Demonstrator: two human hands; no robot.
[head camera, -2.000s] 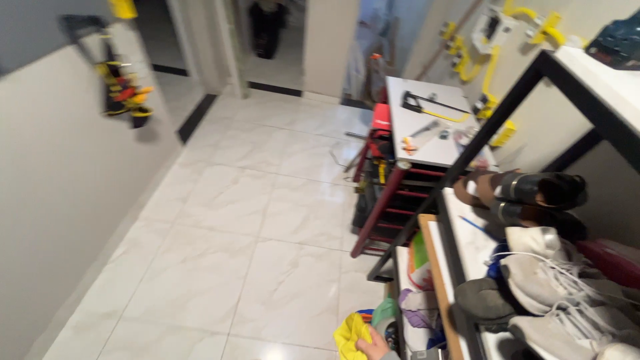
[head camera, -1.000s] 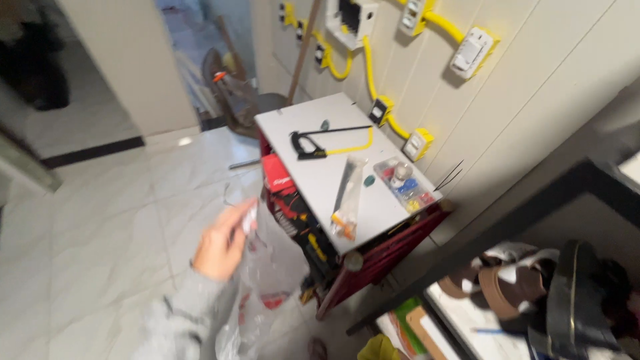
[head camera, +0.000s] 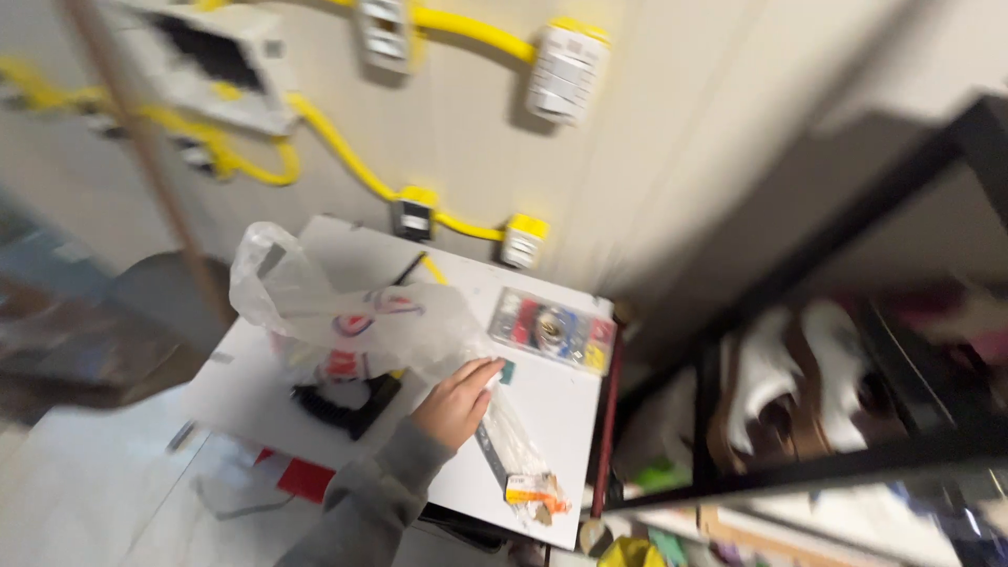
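My left hand (head camera: 457, 403), in a grey sleeve, reaches over the white tabletop (head camera: 543, 409). Its fingers are together at the edge of a translucent plastic bag (head camera: 425, 315) with red and blue print, seemingly pinching it; blur hides the exact grip. The bag spreads to the left, partly over a hacksaw (head camera: 354, 413) with a black handle and yellow frame. Beyond my fingers lies a small green object (head camera: 507, 370). A clear case of coloured small parts (head camera: 551, 331) sits near the wall. A clear plastic packet (head camera: 516, 445) lies nearer the front corner. My right hand is out of view.
Yellow conduit (head camera: 339, 150) links switch boxes (head camera: 565, 75) and an open panel (head camera: 213, 63) on the wall. A black-framed rack (head camera: 819, 465) with shoes (head camera: 756, 378) stands at right. A brown pole (head camera: 146, 157) rises at left. Something red (head camera: 305, 479) shows below the tabletop.
The plastic bag, hanging beside the table one second ago, now lies over the tabletop and the hacksaw. My left hand has moved over the table. The view has swung closer to the table.
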